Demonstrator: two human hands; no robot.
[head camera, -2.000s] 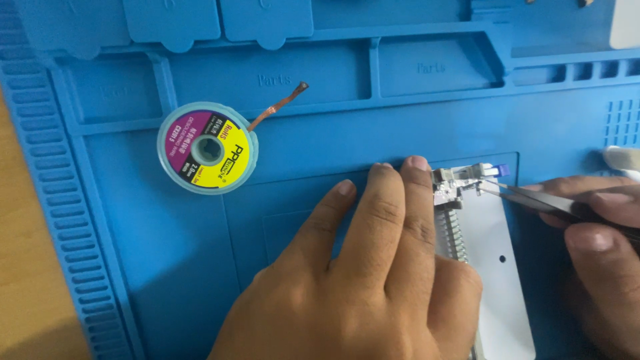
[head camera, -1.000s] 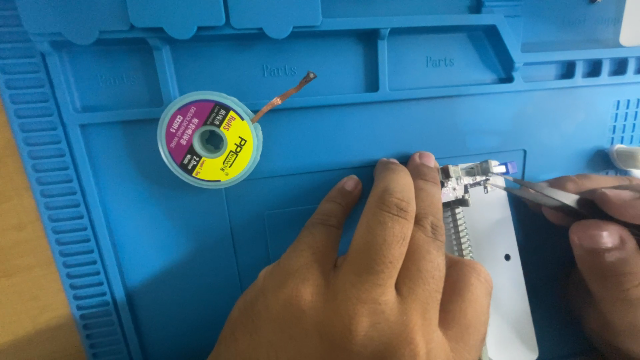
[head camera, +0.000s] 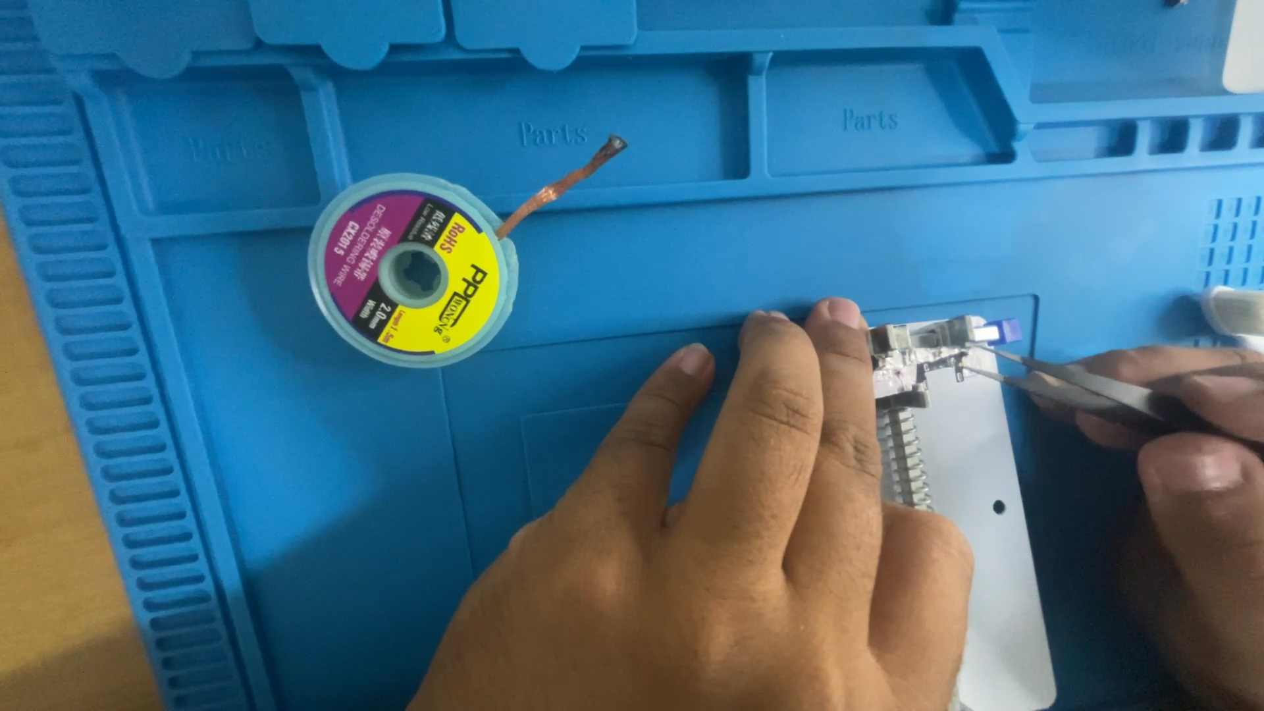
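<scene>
My left hand (head camera: 750, 533) lies palm down over the left side of a white plate-like device (head camera: 987, 583), its fingertips at the edge of a small metal assembly (head camera: 923, 346) at the device's top. A blue-purple piece (head camera: 1005, 332) sticks out at the assembly's right end. My right hand (head camera: 1185, 444) grips metal tweezers (head camera: 1096, 393), whose parted tips are at the assembly's right part; whether they pinch anything I cannot tell. A row of metal teeth or pins (head camera: 907, 459) runs down beside my left fingers. What lies under my left palm is hidden.
A spool of desoldering wire (head camera: 346, 281) with a copper braid end (head camera: 563, 188) sits at the upper left of a blue silicone work mat (head camera: 326, 454). Moulded parts trays (head camera: 652, 118) run along the top. A whitish object (head camera: 1234, 311) is at the right edge. Wooden table (head camera: 49, 592) shows at left.
The view has shifted slightly. My left hand still rests on the device, and the tweezers in my right hand remain at the metal assembly.
</scene>
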